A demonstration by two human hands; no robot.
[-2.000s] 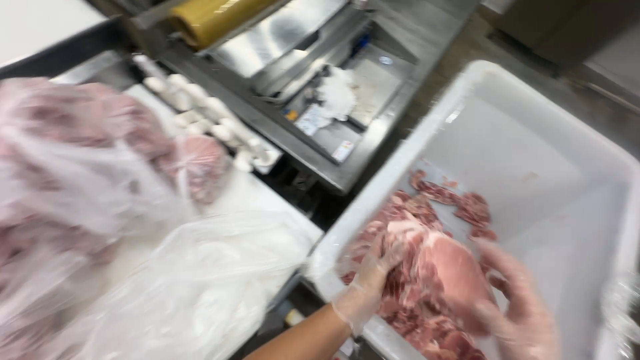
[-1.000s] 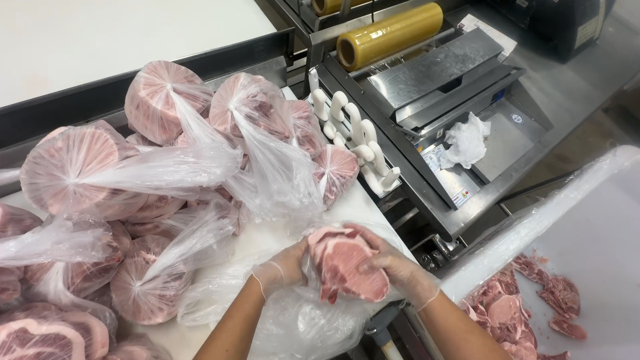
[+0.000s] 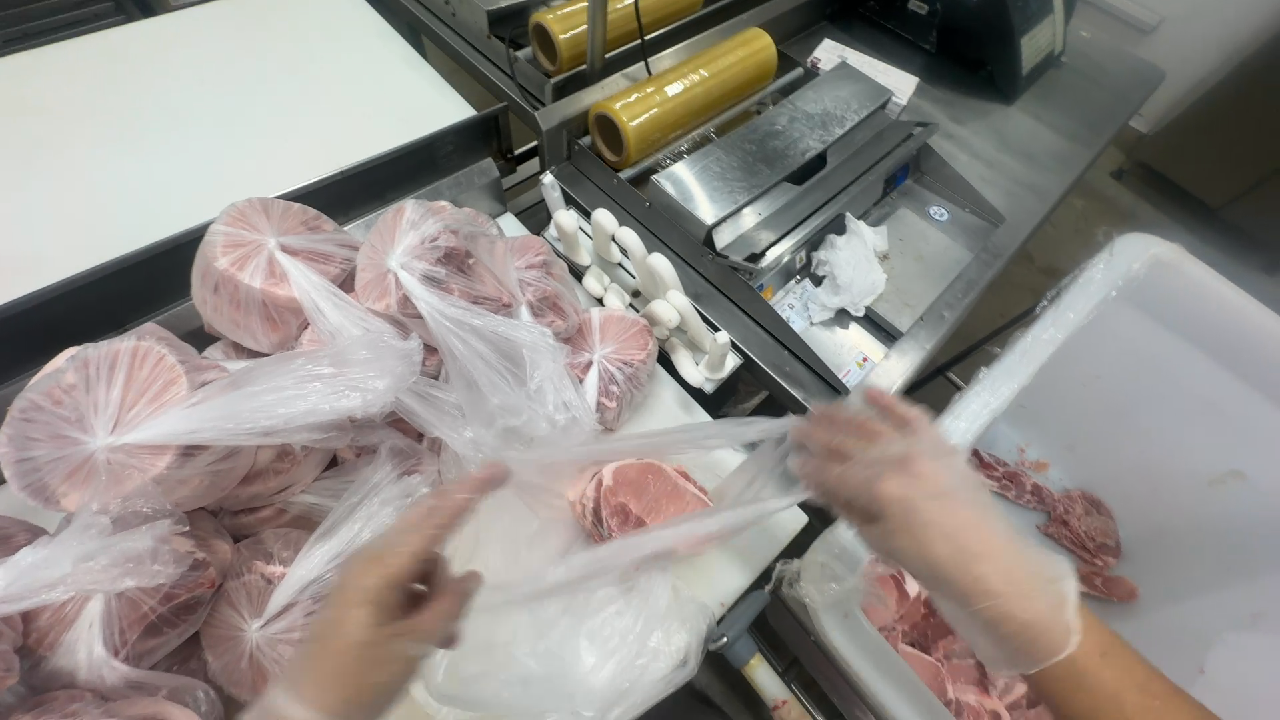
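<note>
Slices of raw meat (image 3: pixel 640 498) lie inside a clear plastic bag (image 3: pixel 570 625) on the white board. My right hand (image 3: pixel 900 480), in a clear glove, pinches the bag's edge at the right and pulls it taut. To the left of the meat is my gloved left hand (image 3: pixel 405 590), blurred, with index finger and thumb apart; it seems to hold nothing, and the film passes close to its fingertip. Several filled bags of meat (image 3: pixel 265 270) with twisted necks are piled at the left.
A white tub (image 3: pixel 1150 330) with loose meat pieces (image 3: pixel 1090 530) stands at the right. Behind the board are a rack of white hooked pieces (image 3: pixel 640 275), a yellow film roll (image 3: pixel 690 95) and a steel wrapping station (image 3: pixel 780 140) with a crumpled white wad (image 3: pixel 850 265). A white surface (image 3: pixel 200 120) lies upper left.
The meat, between both hands a second ago and above the tub earlier, now rests in the bag on the board. My hands have moved apart, and the right one has taken the bag's edge.
</note>
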